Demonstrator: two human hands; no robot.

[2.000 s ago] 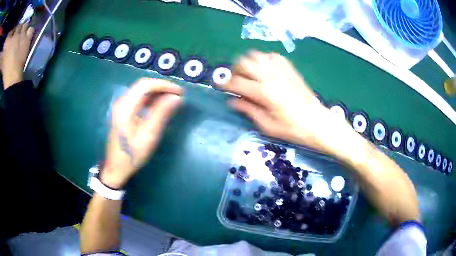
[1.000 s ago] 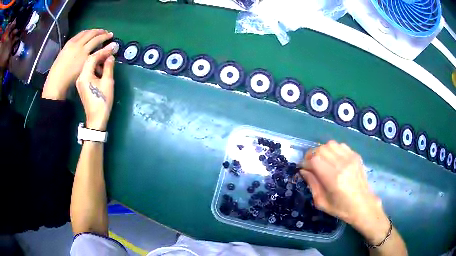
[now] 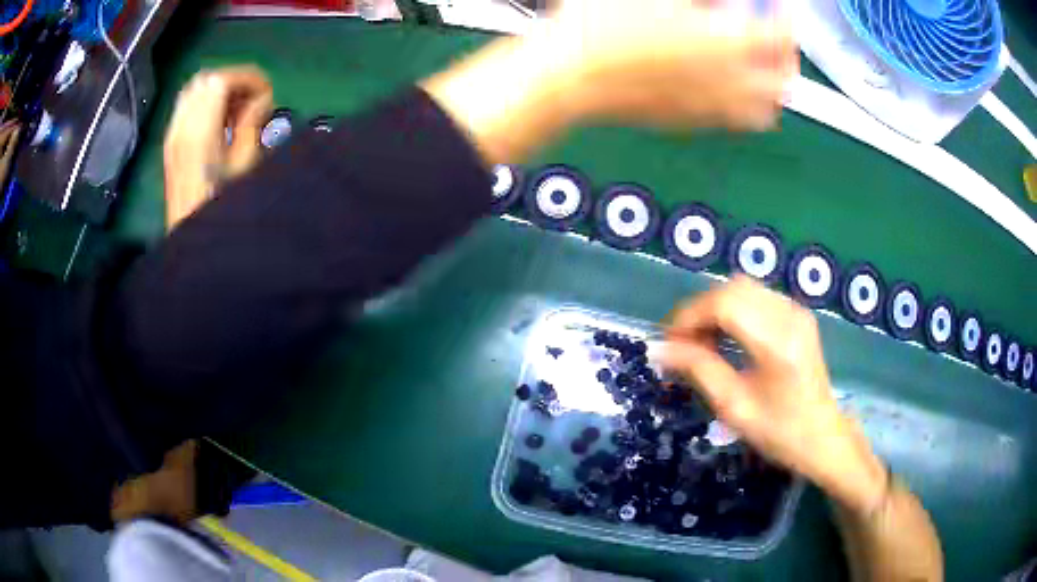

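Note:
A row of black-rimmed wheels with pale centres [image 3: 695,235] curves across the mat. A clear tub [image 3: 500,472] holds small dark pieces [image 3: 637,438] with a few pale ones. My right hand [image 3: 762,387] is over the tub's far right part, fingers bent down near the pieces; whether it holds one cannot be told. A blurred hand, apparently my left [image 3: 216,136], is at the row's far left end with curled fingers. A black sleeve hides its forearm, and its grip cannot be told.
Another person's black sleeve [image 3: 330,216] crosses from the left over the row, hiding several wheels; that person's blurred hand [image 3: 694,68] is at the far side. A white fan with blue grille [image 3: 932,40] stands far right. White curved strips [image 3: 910,154] edge the green mat.
The other person's arm has swung from the left end across the row to the far side. The wheels show shifted right. My right hand remains over the tub, slightly higher in view.

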